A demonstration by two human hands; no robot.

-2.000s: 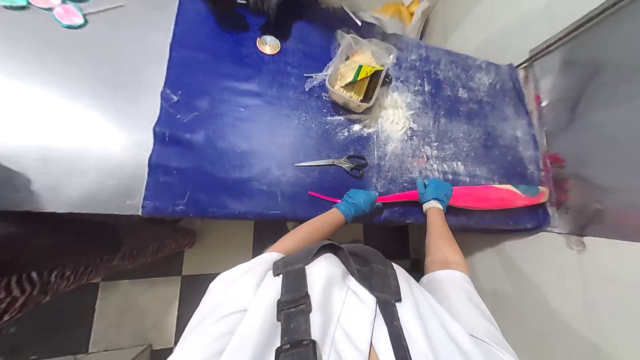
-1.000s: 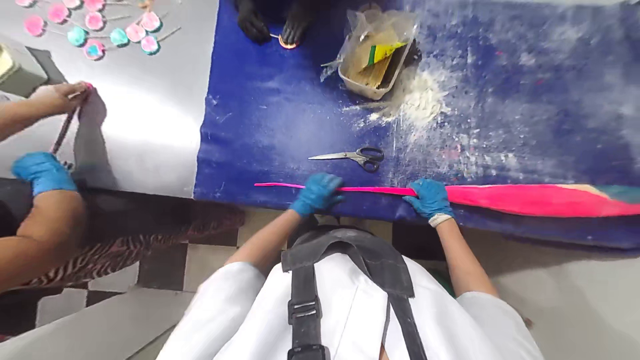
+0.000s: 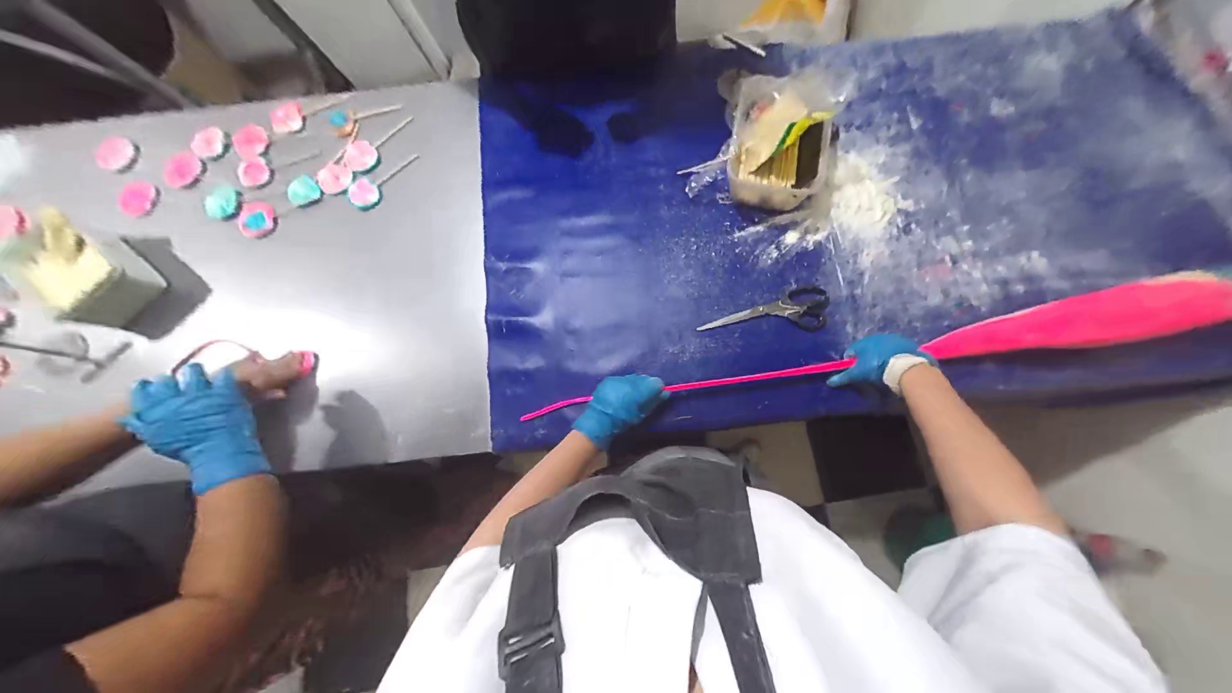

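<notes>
A thick pink roll of pulled candy (image 3: 1078, 320) lies along the front edge of the blue-covered table and narrows leftward into a thin pink rope (image 3: 760, 378). My right hand (image 3: 878, 360), in a blue glove, is closed around the point where the roll thins. Further left, my blue-gloved left hand (image 3: 621, 402) grips the rope, whose free end sticks out past it. Black-handled scissors (image 3: 775, 308) lie on the blue cover beyond the rope, blades pointing left.
A plastic tub of sticks (image 3: 775, 197) stands beside spilled white powder (image 3: 861, 200). On the metal table at left are several lollipops (image 3: 250, 141) and a block-like container (image 3: 91, 284). A co-worker's gloved hand (image 3: 197, 423) works there; a dark-clothed person stands across the table.
The thin rope between my hands is longer than two seconds ago, and my hands are further apart. The view has shifted left, showing more of the metal table. The co-worker's hands have come together.
</notes>
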